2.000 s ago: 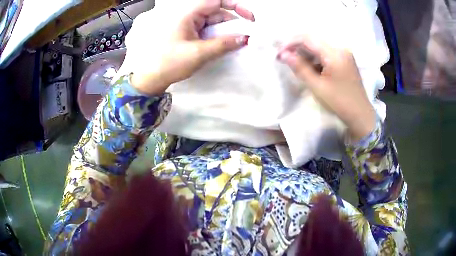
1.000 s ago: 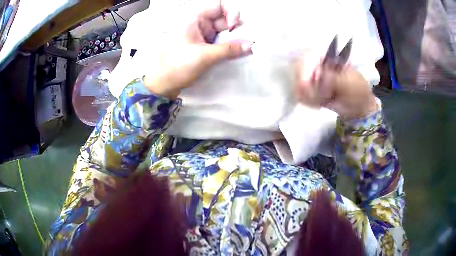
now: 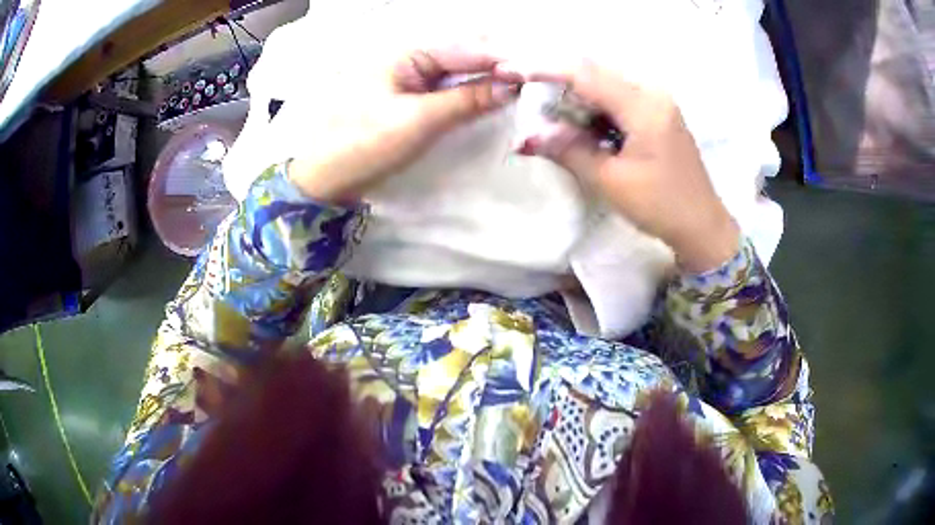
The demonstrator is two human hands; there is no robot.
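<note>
A large white garment [image 3: 461,215] fills my lap. My left hand [image 3: 441,108] is over its upper middle, with thumb and forefinger pinched together on a small raised bit of the cloth. My right hand [image 3: 641,154] is just right of it, its fingertips meeting the left fingertips. The thread snips [image 3: 595,125] lie in my right palm, mostly hidden by the fingers, with a dark end showing. A needle or thread cannot be made out.
A pink translucent tub [image 3: 190,195] and a tray of dark, light-topped round pieces [image 3: 205,92] are at the left, below a wooden table edge [image 3: 133,46]. Boxes [image 3: 103,205] stand further left. A blue-edged bin or sheet [image 3: 861,103] is at upper right.
My right hand has moved left and up to my left fingertips. The snips' blades, spread in view a second ago, are now mostly hidden in the palm. My left fingers have closed together.
</note>
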